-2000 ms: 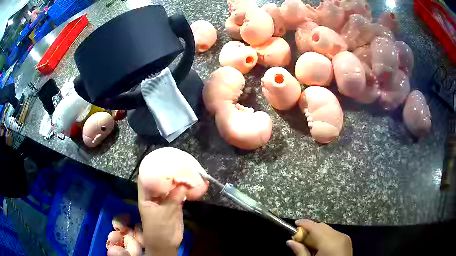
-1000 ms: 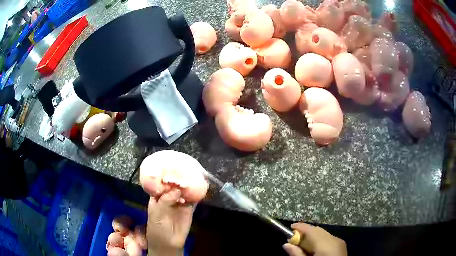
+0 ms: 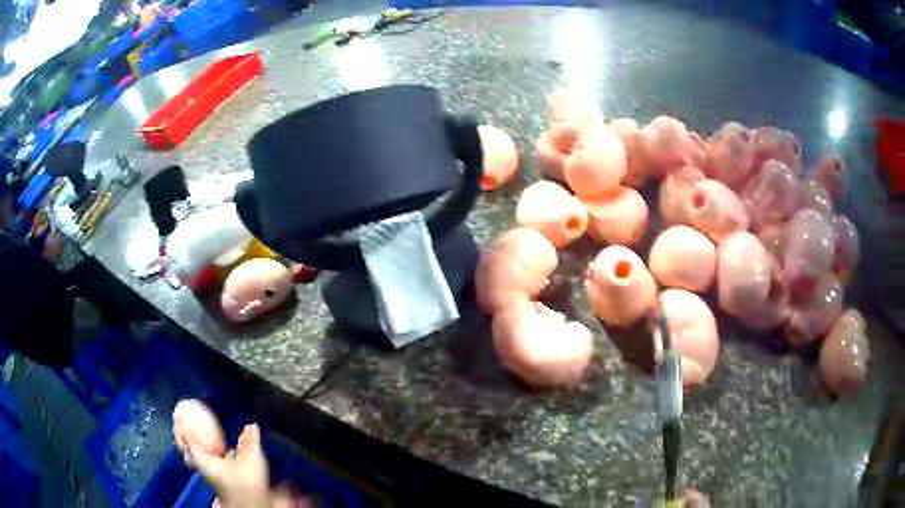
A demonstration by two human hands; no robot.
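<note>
My left hand point(image 3: 241, 474) is low at the left, beyond the table edge, blurred, with its fingers spread. A pink doll head point(image 3: 199, 429) is just past its fingertips; whether they still touch is unclear. My right hand point(image 3: 697, 499) is mostly cut off by the bottom edge, at the handle end of the long metal hand tool point(image 3: 672, 397). The tool points up, its tip in front of a pink head point(image 3: 693, 337) on the table. More heads lie in a pile point(image 3: 769, 218), some with round holes showing.
A black drum-shaped device point(image 3: 352, 164) with a pale cloth point(image 3: 409, 283) stands left of the pile. A separate head with dark marks point(image 3: 256, 290) lies beside a white item point(image 3: 208, 243). Red trays are at the far left point(image 3: 203, 97) and right edge point(image 3: 891, 154). A blue bin point(image 3: 134, 422) is below the table.
My left hand has moved down and left with the head, off the table front. The tool has swung right and now points upward. The view has shifted, showing more of the table's far side.
</note>
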